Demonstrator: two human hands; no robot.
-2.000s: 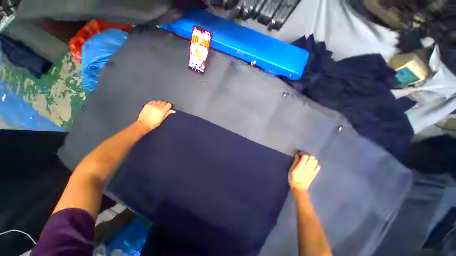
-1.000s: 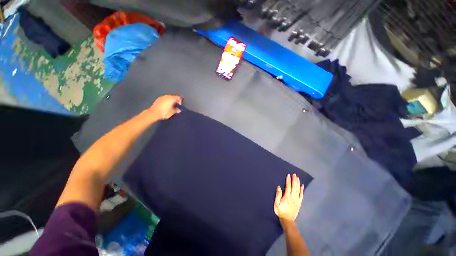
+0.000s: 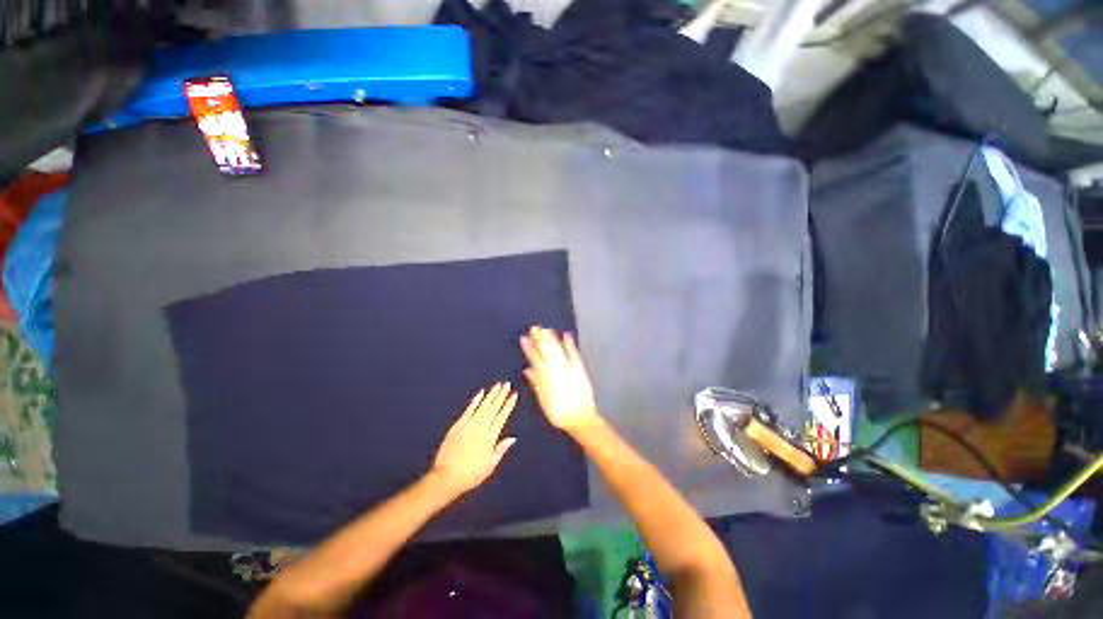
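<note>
A dark navy skirt panel point(image 3: 351, 375) lies flat on the grey padded ironing table point(image 3: 677, 266). My left hand point(image 3: 475, 441) rests palm down on the panel right of its middle, fingers extended. My right hand point(image 3: 560, 377) lies flat near the panel's right edge, just beside the left hand. Neither hand grips anything. A silver steam iron point(image 3: 733, 432) with an orange-tan handle stands at the table's right side, apart from my hands.
A blue bolster point(image 3: 315, 67) and a red and white phone-like item point(image 3: 224, 125) are at the far left. Dark cloth point(image 3: 629, 79) is heaped behind. A yellow hose point(image 3: 1046, 502) and black cable run right from the iron. A navy pile point(image 3: 847, 562) lies lower right.
The view has turned right, bringing the iron into view. My left hand has let go of the panel's far corner and moved beside my right hand; both now lie flat on the cloth.
</note>
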